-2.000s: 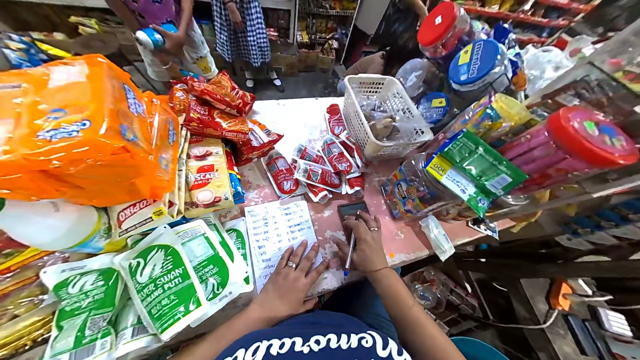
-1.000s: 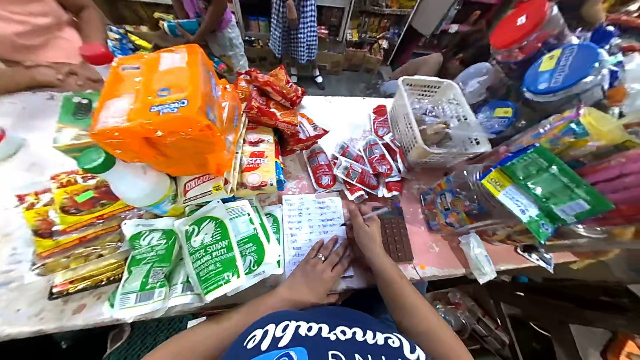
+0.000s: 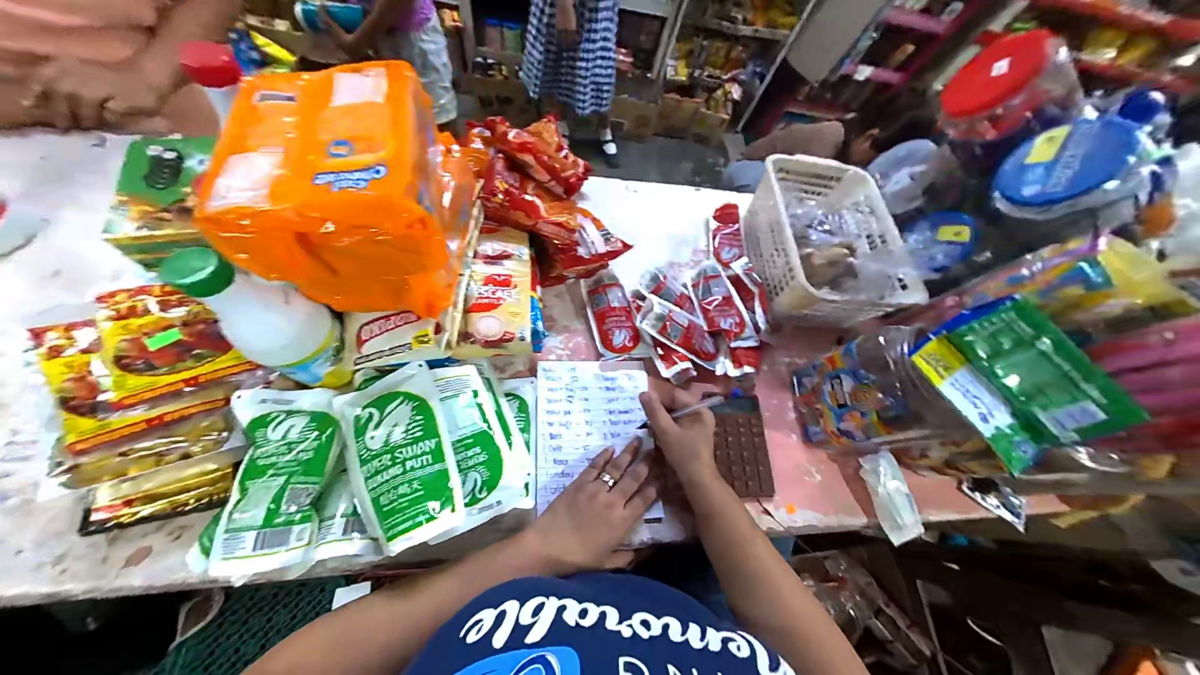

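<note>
A sheet of paper with handwritten lines (image 3: 586, 403) lies on the counter in front of me. My left hand (image 3: 600, 502), with a ring on one finger, rests flat on its lower part, fingers spread. A pen (image 3: 698, 406) is held in my right hand (image 3: 682, 436), its tip at the paper's right edge. Under and beside that hand lies a brown calculator (image 3: 745, 445). White and green Silver Swan vinegar pouches (image 3: 398, 459) stand left of the paper. Small red and white pouches (image 3: 680, 319) are heaped beyond it.
Left are an orange wrapped pack (image 3: 319, 187), a green-capped bottle (image 3: 267, 314) and yellow-red packets (image 3: 164, 347). Red snack bags (image 3: 544, 197) lie beyond. A white plastic basket (image 3: 825, 239), lidded jars (image 3: 1008, 84) and a green packet (image 3: 1041, 375) are on the right. People are across the counter.
Two seconds ago my right hand was over the calculator with the pen; it is now at the paper's right edge. My left hand remains on the sheet. The view has turned somewhat left.
</note>
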